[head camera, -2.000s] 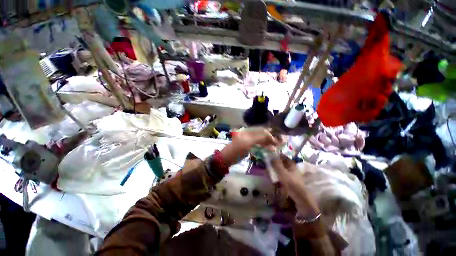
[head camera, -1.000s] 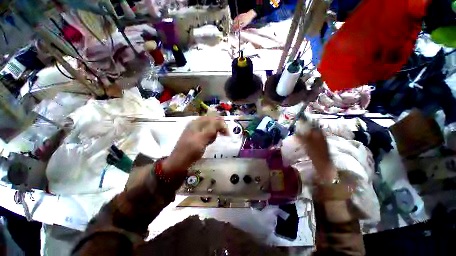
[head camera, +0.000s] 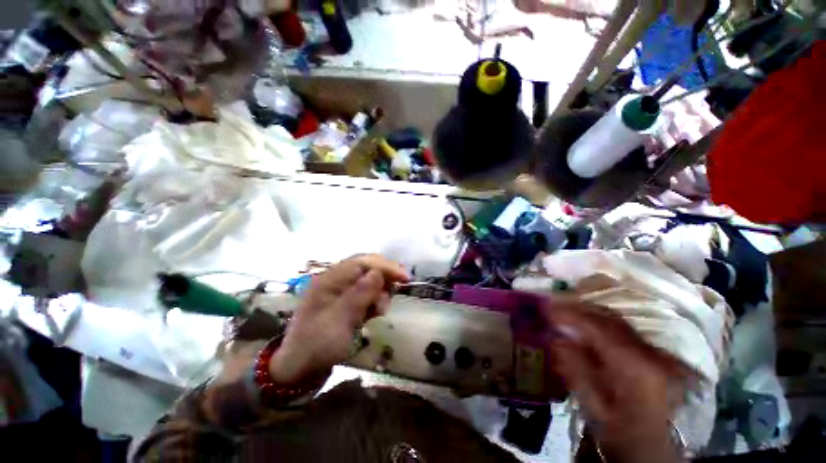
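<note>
The sewing machine (head camera: 412, 339), with a long cream head and a purple-maroon right end, lies across the view in front of me. My left hand (head camera: 340, 312) is over the left part of the head, thumb and fingertips pinched together; a fine thread between them is too small to make out. My right hand (head camera: 607, 362) is blurred, over the purple end, and I cannot tell if it holds anything. A white thread cone (head camera: 611, 140) with a green top and a black cone (head camera: 492, 108) with a yellow top stand behind the machine.
A cream fabric heap (head camera: 163, 235) lies left, beside a green tapered holder (head camera: 204, 296). More cream fabric (head camera: 648, 294) lies right of the machine. A box of small coloured items (head camera: 362, 149) is behind. A red cloth (head camera: 770, 145) hangs upper right. Poles rise behind the cones.
The view has tilted down and closer to the machine. Both hands have come down from above and behind the head to just over it. The right hand has moved down to the purple end.
</note>
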